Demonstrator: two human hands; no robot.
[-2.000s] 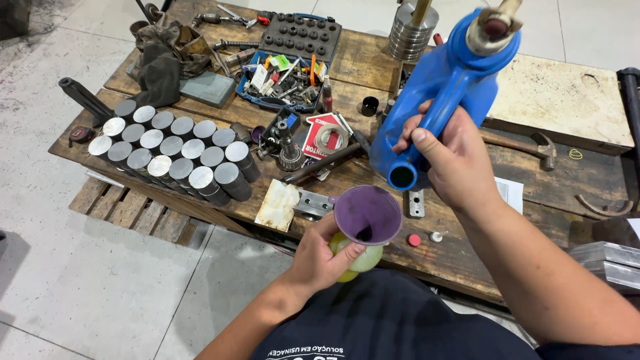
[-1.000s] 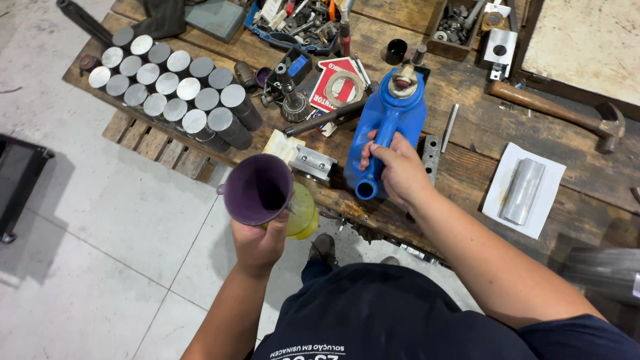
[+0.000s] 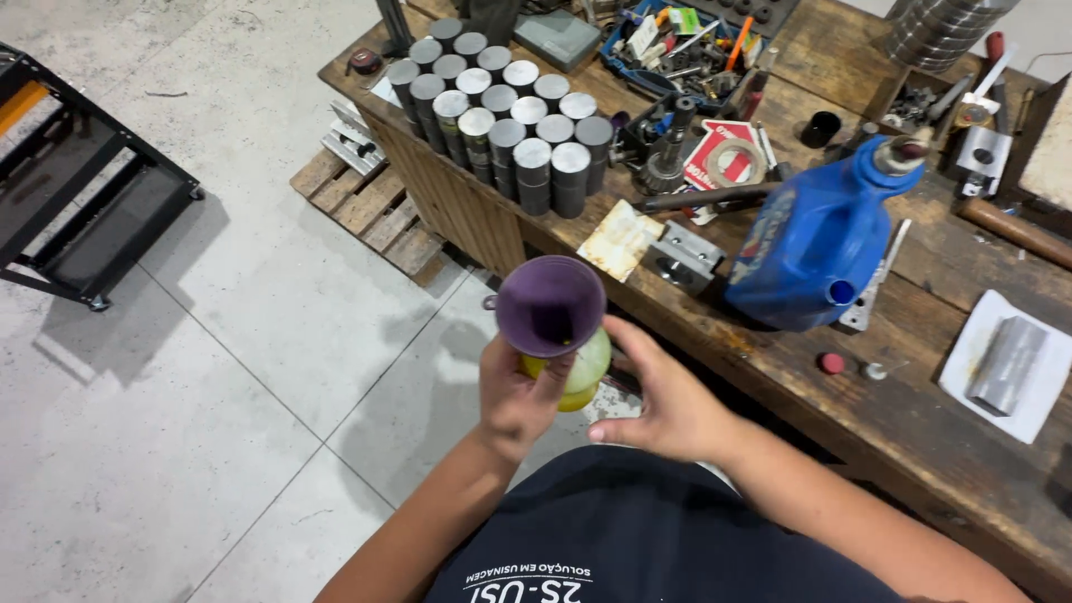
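Note:
My left hand (image 3: 521, 394) grips a translucent bottle (image 3: 586, 368) with yellow liquid at the neck, just under a purple plastic funnel (image 3: 550, 303) seated in its top. My right hand (image 3: 670, 402) is beside the bottle at its right, fingers apart, holding nothing. On the bench, right of the funnel, a blue plastic jug (image 3: 808, 239) stands by itself, its small spout facing me. A red cap (image 3: 831, 363) and a small pale cap (image 3: 875, 371) lie near the bench edge.
Steel cylinders (image 3: 533, 172) stand grouped on the wooden bench (image 3: 754, 377). Behind are a blue tool tray (image 3: 641, 79) and a tape roll (image 3: 737, 162). A machined block (image 3: 687, 255) lies near the edge. A wooden pallet (image 3: 368, 213) and a black cart (image 3: 92, 184) are at left.
My right hand has let go of the blue jug, which it held in both earlier frames, and has moved over to the bottle. My left hand still holds the bottle and funnel.

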